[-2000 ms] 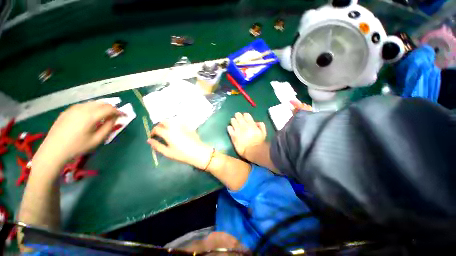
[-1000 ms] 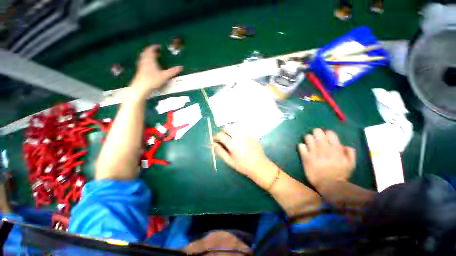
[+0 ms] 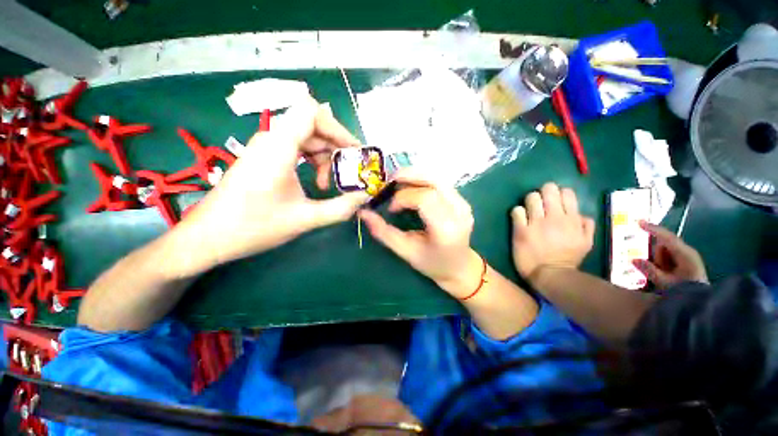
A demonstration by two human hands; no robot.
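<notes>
A small electronic module (image 3: 359, 169), dark-rimmed with silver and amber-yellow patches, is held up above the bench at the centre. My left hand (image 3: 286, 170) grips its left and lower edge between thumb and fingers. My right hand (image 3: 433, 226) has its thumb and index finger at the module's lower right corner, around a small dark piece; whether that piece belongs to the module I cannot tell. A thin pale stick (image 3: 351, 98) lies upright behind the hands, partly hidden by them. White wipes (image 3: 422, 128) lie on crinkled clear plastic behind my right hand.
Red spring clamps (image 3: 153, 187) are spread and heaped at left, with a red tray (image 3: 30, 345) below. A dispenser bottle (image 3: 520, 85), blue bin (image 3: 610, 77) and red pen (image 3: 570, 132) are at back right. A neighbour's hands (image 3: 553, 228) and phone (image 3: 629, 238) are right, beside a fan (image 3: 740, 128).
My left hand has come back from the far green strip and now holds a module. My right hand has lifted to meet it. The neighbour's phone now shows a bright screen.
</notes>
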